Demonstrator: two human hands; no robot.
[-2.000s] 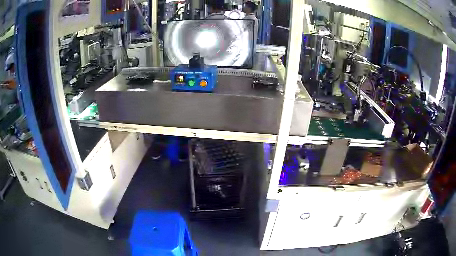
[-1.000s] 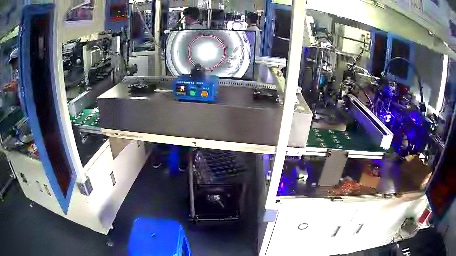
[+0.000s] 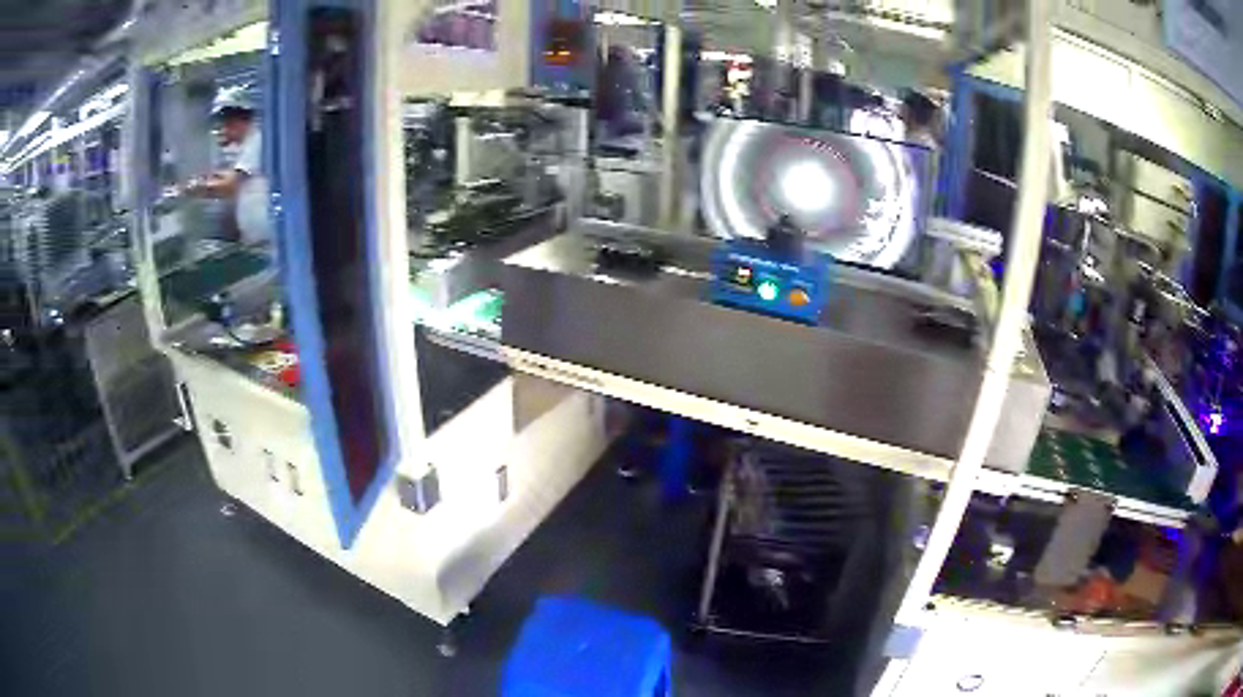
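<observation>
Neither of my hands is in view. A bright blue control box [image 3: 769, 283] with small buttons sits on the long metal bench top [image 3: 723, 357]. A black fixture [image 3: 784, 237] stands on the box. Behind it, the inspection monitor [image 3: 815, 191] shows blurred grey-white rings. A green conveyor belt [image 3: 1107, 463] with small parts shows at the right end of the bench top, and a brightly lit belt end [image 3: 470, 311] shows at its left end.
A blue stool [image 3: 589, 651] stands on the floor at the bottom. A black slatted rack [image 3: 780, 545] is under the bridge. A blue-framed door [image 3: 341, 272] and a cream post [image 3: 988, 354] stand in front. A person [image 3: 246, 174] is at the far left.
The view has swung left, so the machines, monitor and stool appear further right and tilted. More of the hall and a person show at the left. The red circle on the monitor looks fainter.
</observation>
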